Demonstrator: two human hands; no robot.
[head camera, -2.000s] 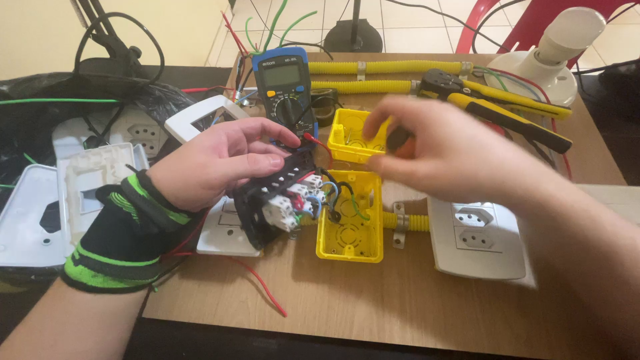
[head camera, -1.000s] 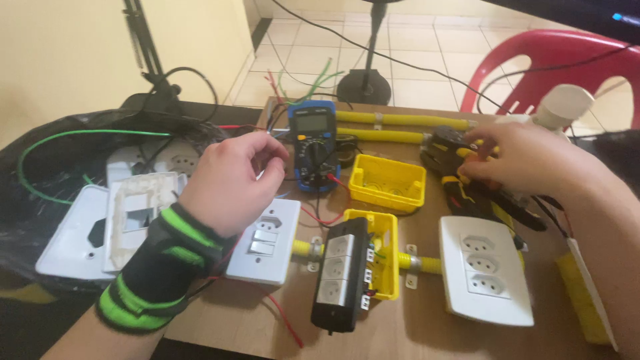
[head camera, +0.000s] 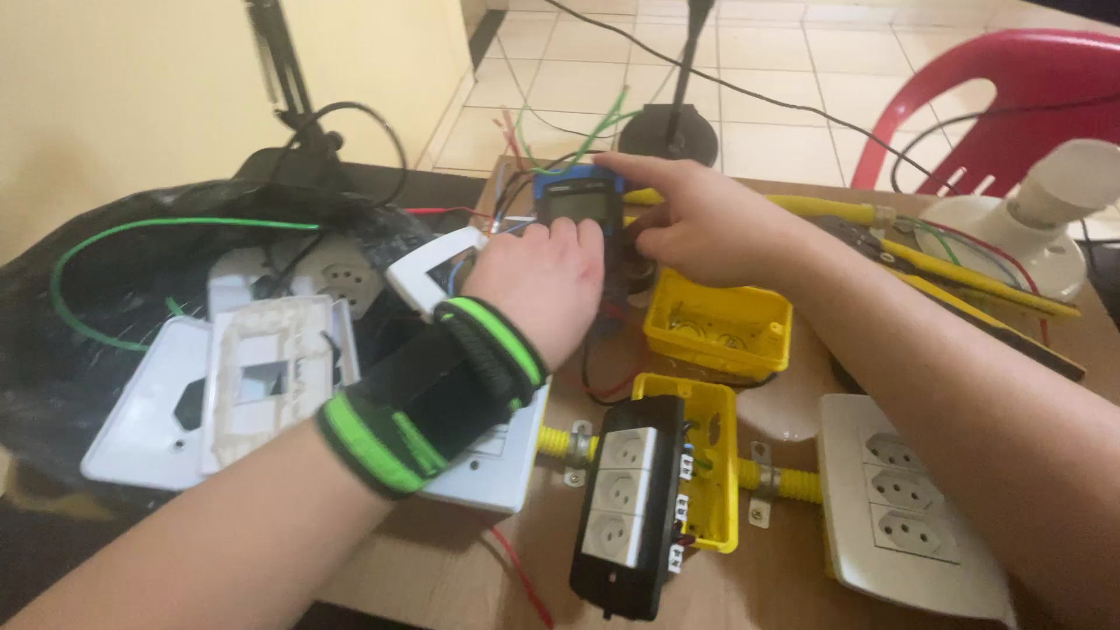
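My left hand (head camera: 547, 280), its wrist in a black and green band, lies over the lower half of a blue digital multimeter (head camera: 577, 203); its fingertips touch the front and hide the dial. My right hand (head camera: 700, 210) reaches the meter's upper right side, index finger at its top edge. Whether either hand grips the meter is unclear. A black support frame with three white sockets (head camera: 619, 494) leans tilted on a yellow wall box (head camera: 719, 490), with wires and white tags along its side. Another yellow box (head camera: 722, 328) stands behind it.
Right: a white socket plate (head camera: 901, 499), yellow-handled pliers (head camera: 971, 319), a white lamp holder (head camera: 1050, 219). Left: white cover plates (head camera: 149, 411) on black plastic. Yellow corrugated conduit (head camera: 792, 481) is clamped to the wooden board. A stand base (head camera: 669, 136) and red chair (head camera: 989, 87) are behind.
My right hand has moved left from the pliers to the multimeter, and my left hand now lies over it. The socket frame, near my left hand two seconds ago, rests on the yellow box.
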